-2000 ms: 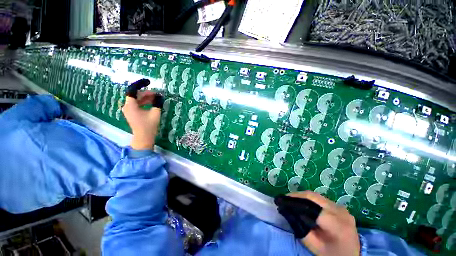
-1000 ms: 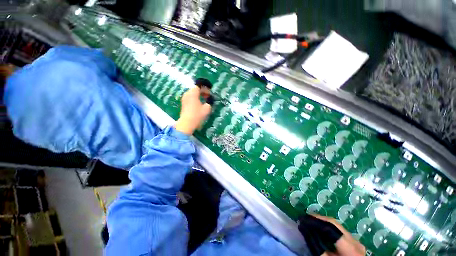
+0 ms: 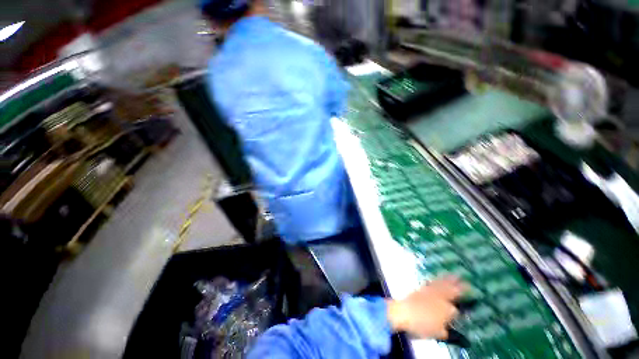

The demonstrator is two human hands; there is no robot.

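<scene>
The long green circuit board runs from the lower right up towards the top centre, blurred, with rows of pale circles. My left hand is over the board's near edge at the bottom, blurred. Dark coverings show at its fingers; whether it holds anything cannot be told. My right hand is out of the picture. The pile of small silvery parts cannot be made out.
A person in a blue coat stands beside the conveyor ahead. A black bin with crumpled clear plastic is at the lower left. Trays with pale parts and black parts, white papers and a white fan are at the right.
The view has swung left and up along the line, bringing in the person, bin and floor. My left hand now appears lower right; my right hand has left the picture.
</scene>
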